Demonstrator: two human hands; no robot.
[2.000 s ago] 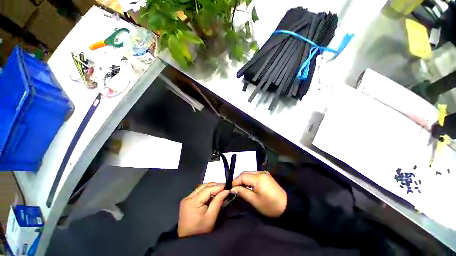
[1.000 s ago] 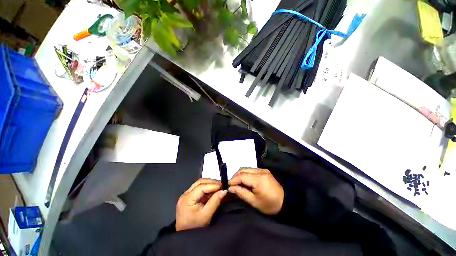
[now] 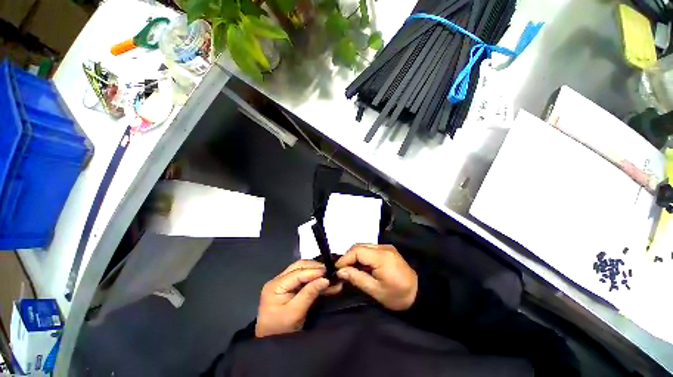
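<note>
A narrow black strip (image 3: 322,240) stands up from between my fingertips over my lap, its upper part against a white sheet (image 3: 353,222). My left hand (image 3: 289,296) pinches its lower end between thumb and fingers from the left. My right hand (image 3: 384,275) pinches the same end from the right, the fingertips of both hands nearly touching. The gripped end is mostly hidden by the fingers.
A bundle of black strips (image 3: 435,70) with a blue tie lies on the bench (image 3: 413,173). Tiny black bits (image 3: 611,269) lie at right beside a white sheet (image 3: 558,199). A plant (image 3: 258,37) and blue crate (image 3: 40,158) are at left.
Two strip ends stood apart above my fingers two seconds ago; now one strip shows, leaning left. My hands stay together. The view has shifted, so the bundle sits higher and nearer the top edge.
</note>
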